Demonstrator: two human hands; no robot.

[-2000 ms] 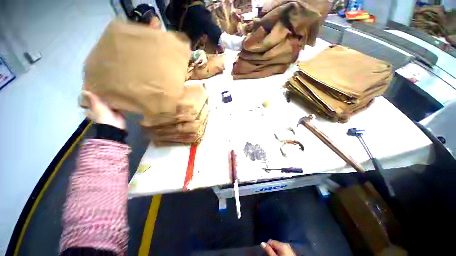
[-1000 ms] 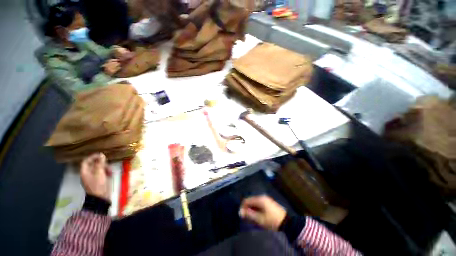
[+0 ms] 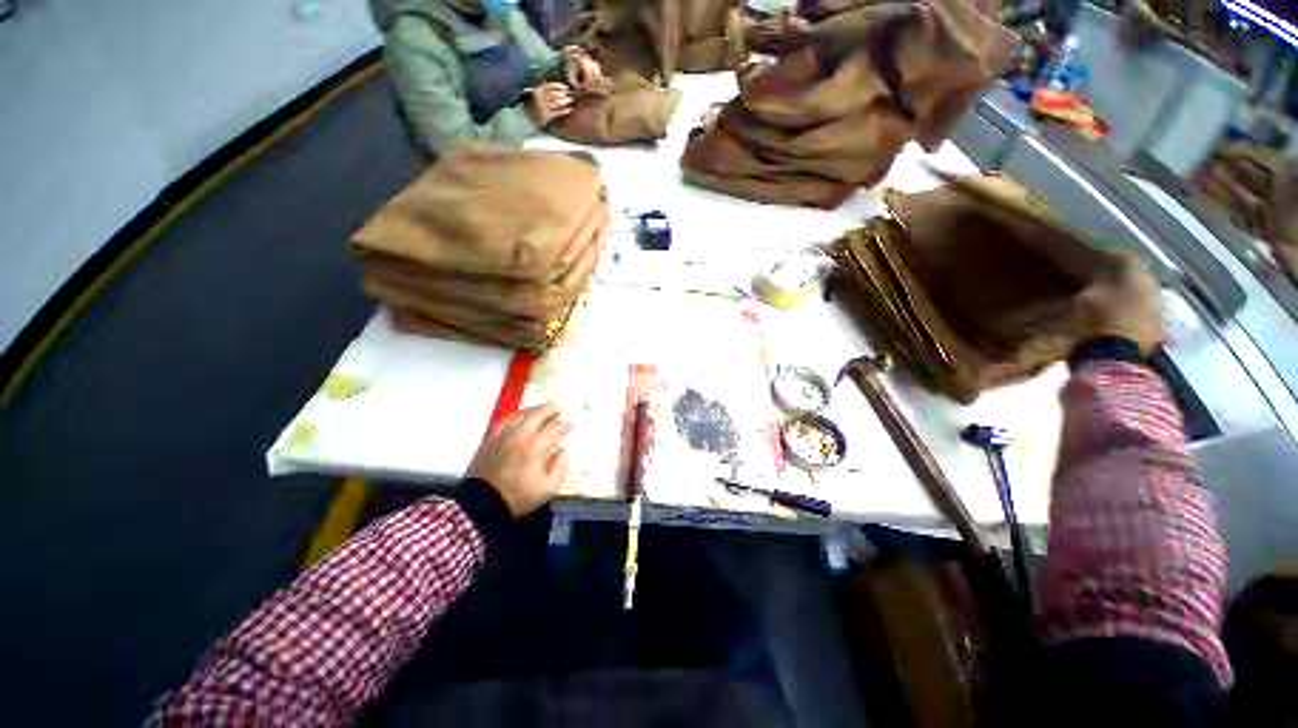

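Note:
My right hand (image 3: 1120,306) is at the right stack of brown panels (image 3: 911,306), gripping the far right edge of the top panel (image 3: 996,249), which is partly raised and looks darker. Gold zipper edges show on the stack's left side. My left hand (image 3: 523,458) is empty, fingers loosely bent, at the table's front edge beside the red tape strip (image 3: 514,387). The left stack of brown panels (image 3: 484,235) sits beyond it. The narrow bench bar (image 3: 634,533) juts from the table edge.
A wooden-handled hammer (image 3: 911,441) and a black-handled hammer (image 3: 1002,491) lie at right. Two parts rings (image 3: 813,442) and a screwdriver or awl (image 3: 780,496) lie near the front. A small black object (image 3: 653,231) is mid-table. Another person's hands (image 3: 567,86) work across the table, near heaped brown fabric (image 3: 840,107).
My right hand has moved from over my lap to the right stack and taken hold of its top panel. My left hand has moved off the left stack to the table's front edge. The view has shifted.

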